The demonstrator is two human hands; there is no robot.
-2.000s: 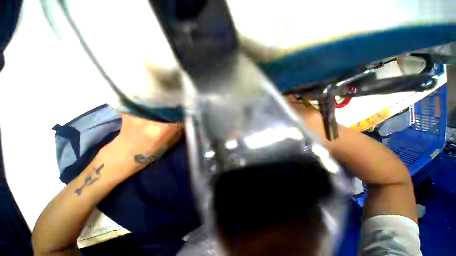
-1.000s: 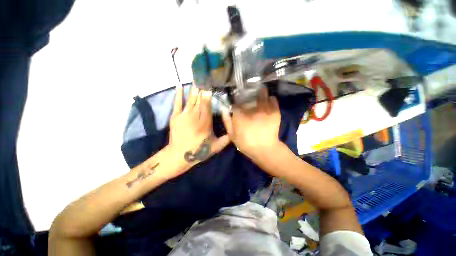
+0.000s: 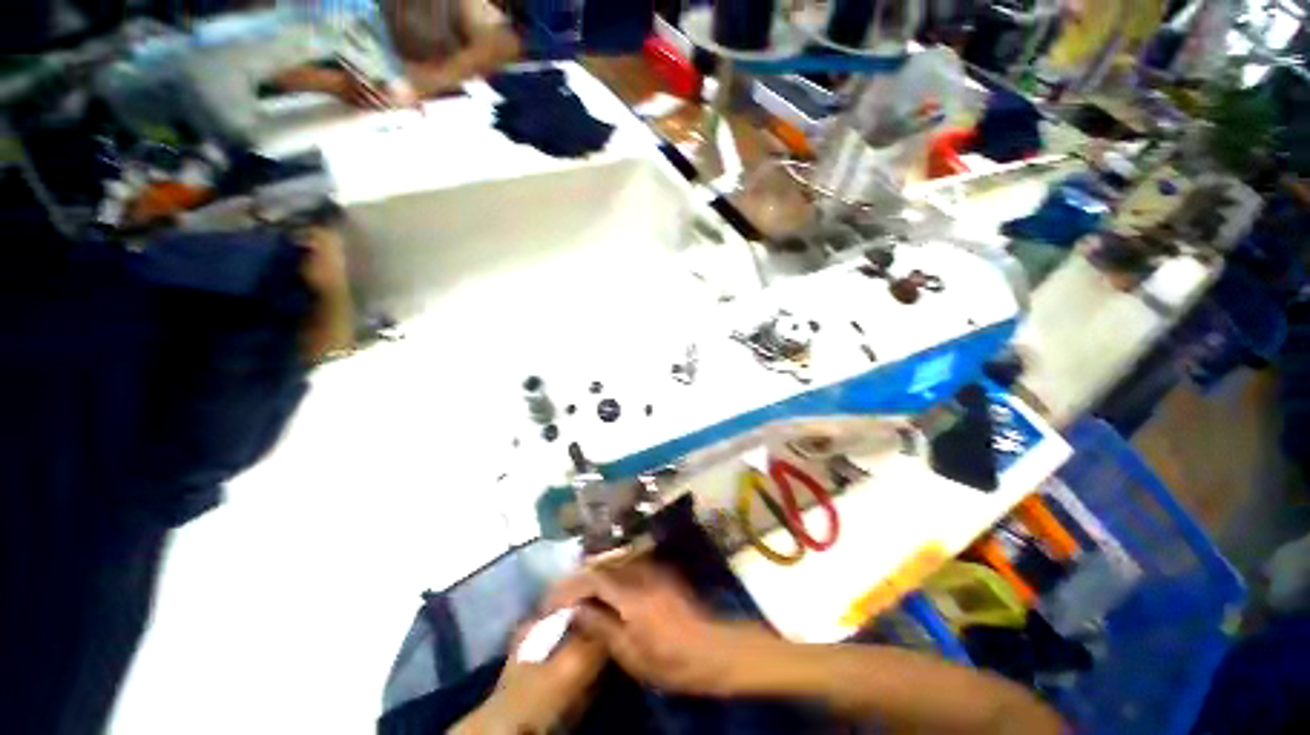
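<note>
A dark navy garment piece with a light grey-blue part (image 3: 491, 620) lies under the needle end of a white sewing machine (image 3: 805, 338) with a blue lower band. My right hand (image 3: 654, 626) is curled on the cloth just below the presser foot (image 3: 596, 510). My left hand (image 3: 553, 675) is beside and partly under it, also on the cloth, cut by the bottom edge. The two hands touch or overlap. A small white patch (image 3: 546, 635), perhaps a label, shows at my left hand. The fingertips are blurred and partly hidden.
Scissors (image 3: 786, 510) with red and yellow loops lie right of the needle. A blue basket (image 3: 1171, 574) with orange and yellow items is at lower right. A person's hand (image 3: 328, 295) and dark cloth are at left. Another person's arms (image 3: 446, 43) show at the top. Thread cones stand behind.
The view has lifted and pulled back, showing the whole machine and workshop. My hands have drawn together and curled from lying flat on the cloth. The white patch now shows at my left hand.
</note>
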